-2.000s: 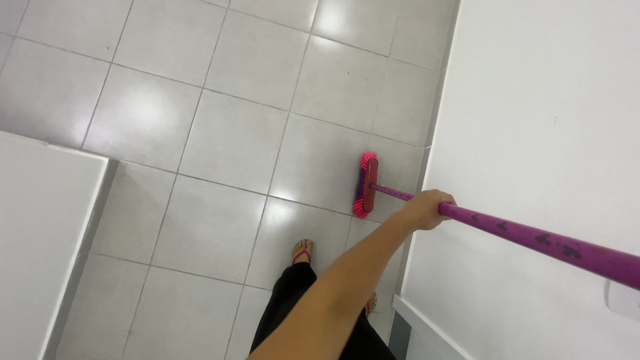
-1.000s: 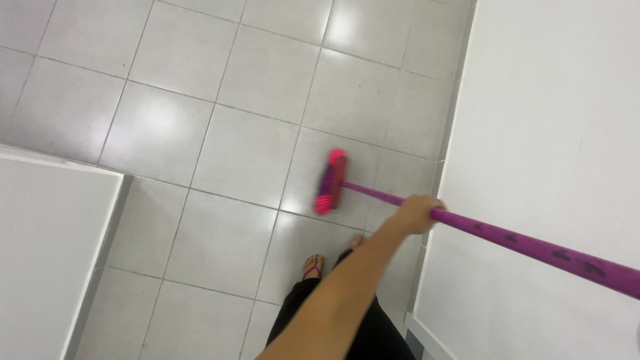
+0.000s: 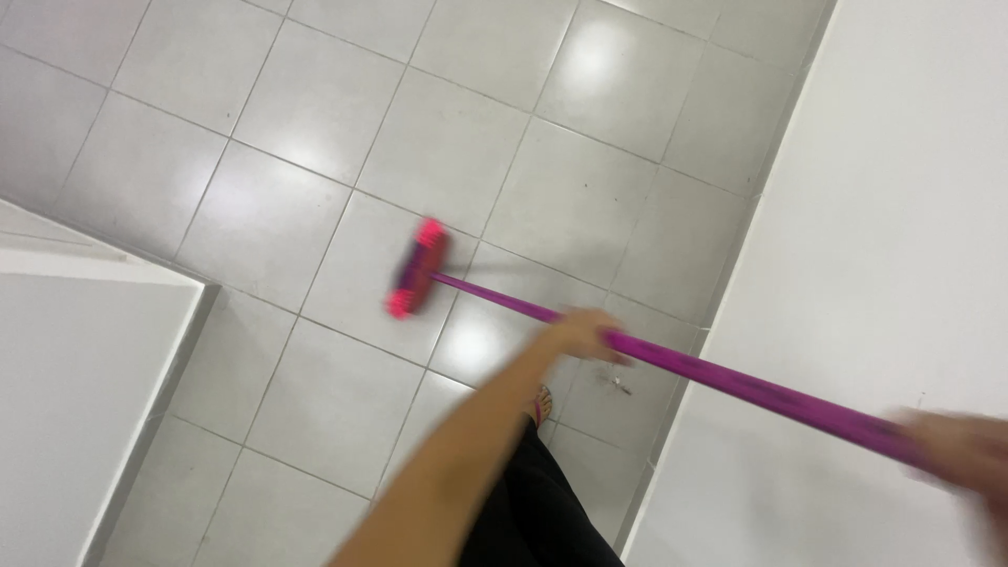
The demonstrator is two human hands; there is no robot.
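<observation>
A broom with a purple handle (image 3: 748, 390) slants across the view, its head (image 3: 419, 269) of pink and purple bristles resting on the grey floor tiles left of my foot. My left hand (image 3: 587, 335) is wrapped around the handle partway down. At the right edge my right hand (image 3: 957, 449), blurred and partly cut off, grips the upper part of the handle. Under my left forearm, black trousers and one foot in a sandal (image 3: 542, 405) show; the other foot is hidden. A small pile of debris (image 3: 617, 383) lies on the tiles just below my left hand.
A white wall (image 3: 874, 197) runs along the right side with a grey baseboard. At the lower left stands the corner of a white wall or partition (image 3: 79, 378), also edged in grey. Small dark specks (image 3: 600, 190) dot the tiles.
The broom head has moved left across the tiles, away from the right wall. My right hand has come into view on the handle. The debris now shows near my foot.
</observation>
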